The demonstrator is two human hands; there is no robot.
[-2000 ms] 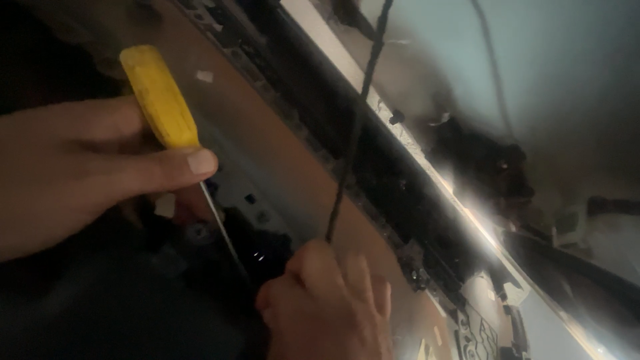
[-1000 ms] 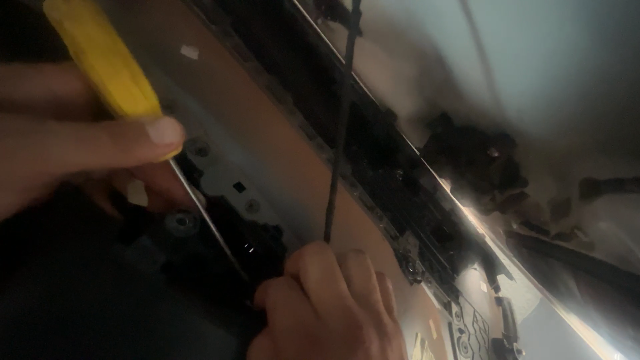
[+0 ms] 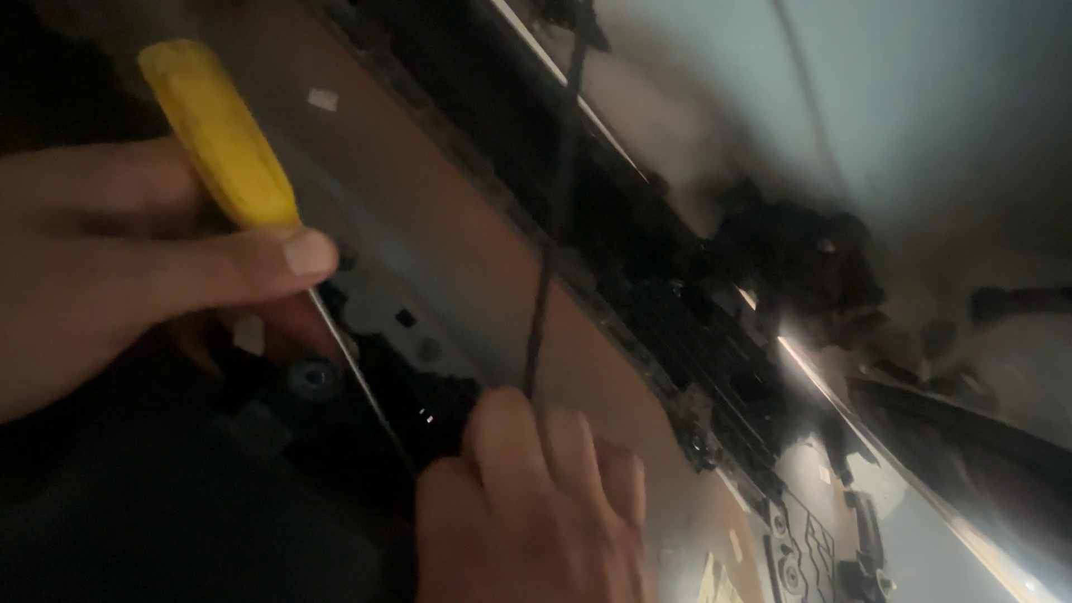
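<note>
My left hand (image 3: 159,260) holds a screwdriver by the lower end of its yellow handle (image 3: 222,138), with the thumb near the shaft. The thin metal shaft (image 3: 347,356) slants down to the right, and its tip is lost in the dark beside my right hand (image 3: 536,502). My right hand is curled with its knuckles up; its fingertips are hidden, so what it grips cannot be told. A thin dark cord (image 3: 544,310) runs from above down to the knuckles of my right hand. Under both hands lies a dark part with a round fitting (image 3: 315,378).
A brownish panel (image 3: 469,226) runs diagonally behind my hands. Beside it is a long black channel (image 3: 620,276) with a bright strip (image 3: 904,477) along its far side. Dark, blurred parts (image 3: 796,260) and a dark bar (image 3: 971,419) stand at the right.
The yellow handle and my left hand shift left, then back to the right, partly as the view moves. My right hand stays curled near the screwdriver's lower end.
</note>
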